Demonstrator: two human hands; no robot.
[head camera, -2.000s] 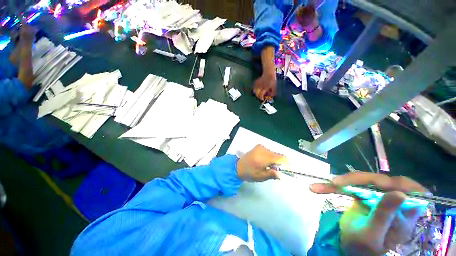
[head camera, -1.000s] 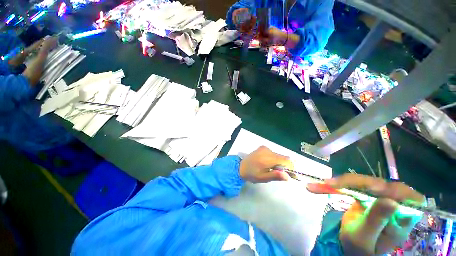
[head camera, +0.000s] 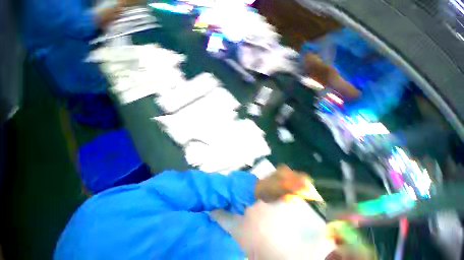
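The view is strongly blurred. My left hand (head camera: 282, 185) is above the white mat (head camera: 285, 231), its fingers closed around a glowing yellow-white piece (head camera: 308, 192), apparently part of the LED light strip. My right hand (head camera: 353, 244) is low at the right, smeared and cut off by the bottom edge, lit yellow-green. What its fingers hold cannot be made out. The course of the strip between my hands is not clear.
White sleeves (head camera: 208, 124) lie in piles left of the mat. A green-lit bar (head camera: 384, 204) is right of my hands. Glowing LED assemblies (head camera: 407, 170) lie at the right. Another worker's hand (head camera: 330, 76) is across the bench. A blue stool (head camera: 109, 160) stands left.
The view has swung left and tilted, and blurred. My right hand now shows lower, nearer the bottom edge. The strip seen clearly between both hands before is no longer distinct.
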